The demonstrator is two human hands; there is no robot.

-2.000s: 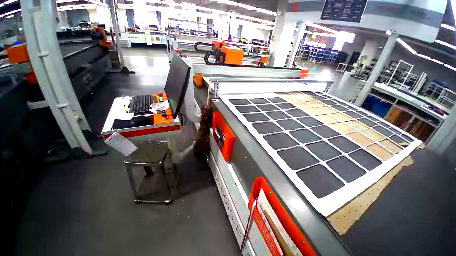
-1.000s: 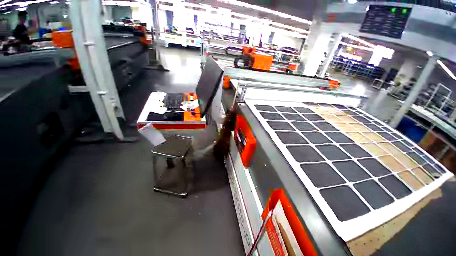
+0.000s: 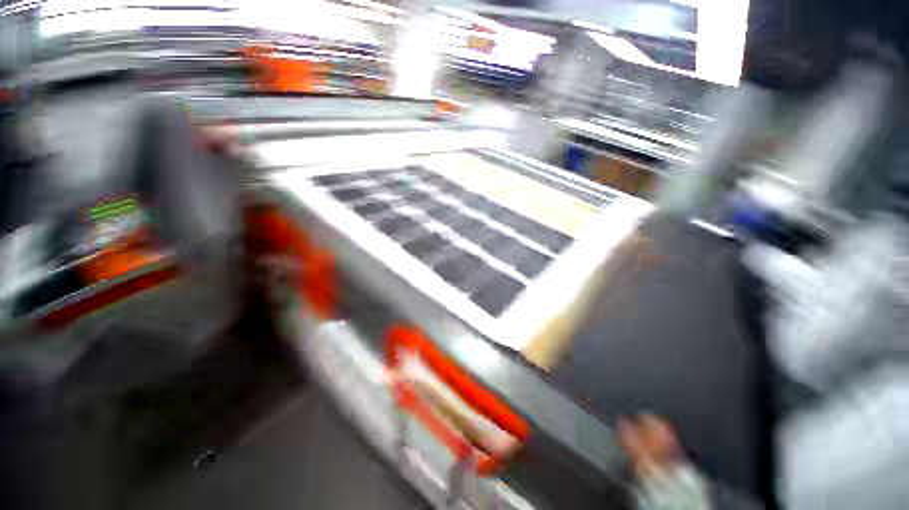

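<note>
The whole view is blurred. A hand (image 3: 650, 440) with a pale sleeve shows at the lower right, on or just above the grey edge of the cutting table (image 3: 573, 403); I take it for my left hand, and its fingers are too blurred to read. A white grid sheet (image 3: 575, 292) with dark rectangles lies flat on the bed, with a tan sheet (image 3: 550, 344) showing along its near edge. My right hand is not in view.
An orange-red holder (image 3: 466, 398) is on the machine's side. The console (image 3: 120, 261) is at the left. A pale beam (image 3: 329, 110) spans the bed, with an orange block (image 3: 284, 72) behind it. Blurred white shapes (image 3: 842, 309) stand at the right.
The view has swung right, so the table and console have shifted left and the picture has blurred. A hand has come into view at the table edge; the white shapes at the right are new.
</note>
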